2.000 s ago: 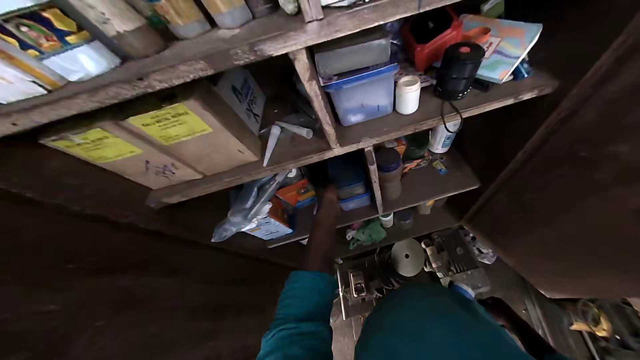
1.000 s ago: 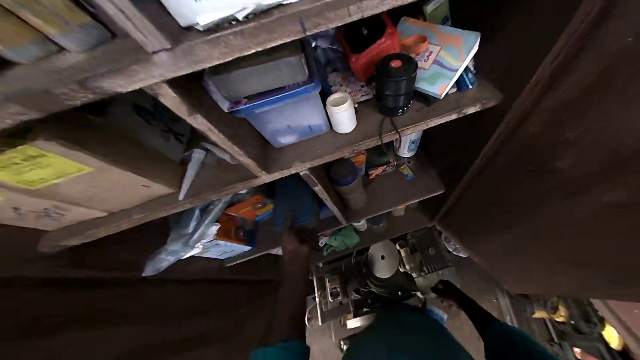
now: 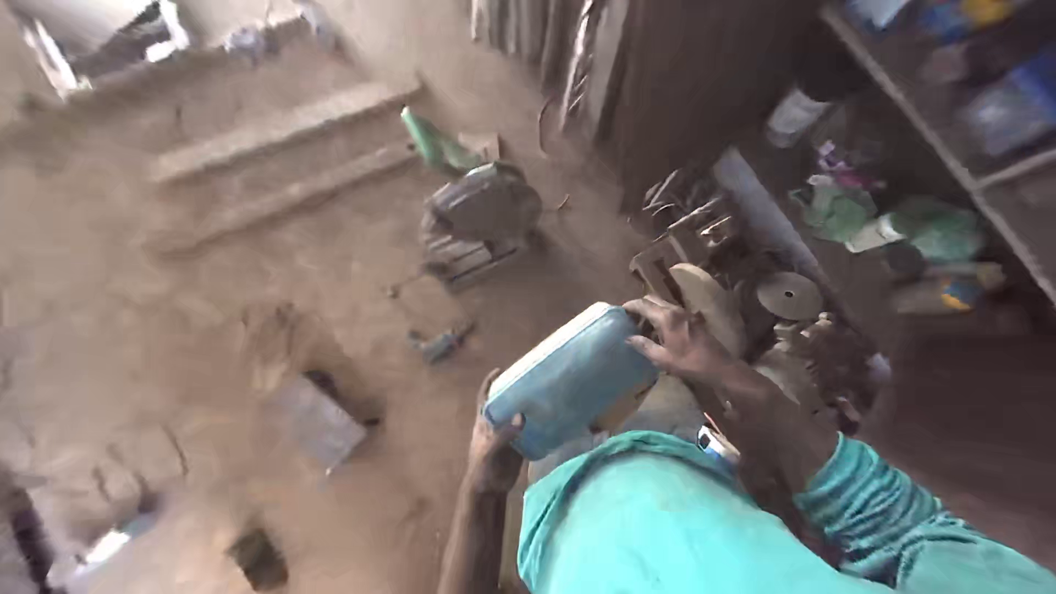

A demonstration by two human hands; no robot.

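A blue box-like case (image 3: pixel 573 379) with rounded corners and a pale edge is held in front of my body, tilted. My left hand (image 3: pixel 495 445) grips its lower left end, with the thumb on the blue face. At its upper right end is my right hand (image 3: pixel 676 338), thumb on the face and fingers at the edge. Whether the case is closed or has anything inside cannot be told. Just beyond my right hand lies metal machinery with a round pale disc (image 3: pixel 789 295).
Wooden shelves (image 3: pixel 924 132) with bags and containers stand at the right. On the earthen floor are a dark machine-like object (image 3: pixel 483 206), a grey block (image 3: pixel 322 421) and a small bluish tool (image 3: pixel 441 344). A low step (image 3: pixel 289 128) runs behind them.
One hand was reaching into the lower shelf among blue items; now both hands hold the blue case away from the shelves. The view has swung far to the left, onto the floor.
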